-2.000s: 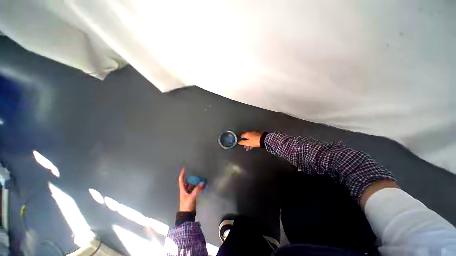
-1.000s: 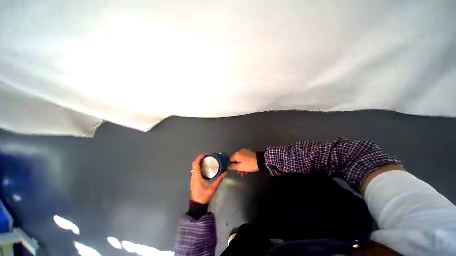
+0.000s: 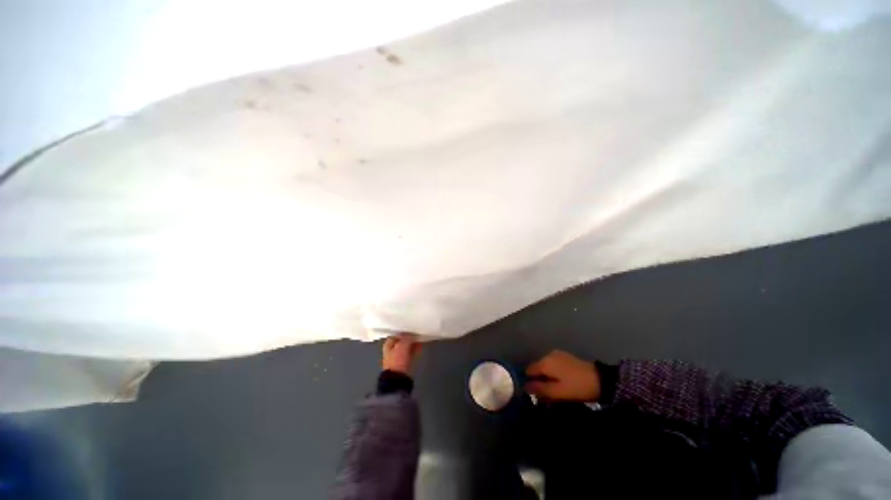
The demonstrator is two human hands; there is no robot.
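Note:
My right hand (image 3: 569, 377) is closed on the handle of a cup (image 3: 491, 386), which shows a round silver top with a dark-blue rim. The cup is above the grey floor, to the right of my left hand. My left hand (image 3: 400, 354) is at the lower edge of a large off-white cloth cover (image 3: 547, 176) and grips that edge; its fingertips are partly hidden by the cloth.
The cloth hangs across the upper part of the view and has some brown spots. Grey floor (image 3: 244, 420) lies below it. A blurred blue thing (image 3: 34, 464) is at the lower left. My dark-clothed legs are at the bottom.
My left hand has left the cup and moved up to the cloth's edge. The silver top is now on the cup, which was open two seconds ago. My right hand still holds the handle.

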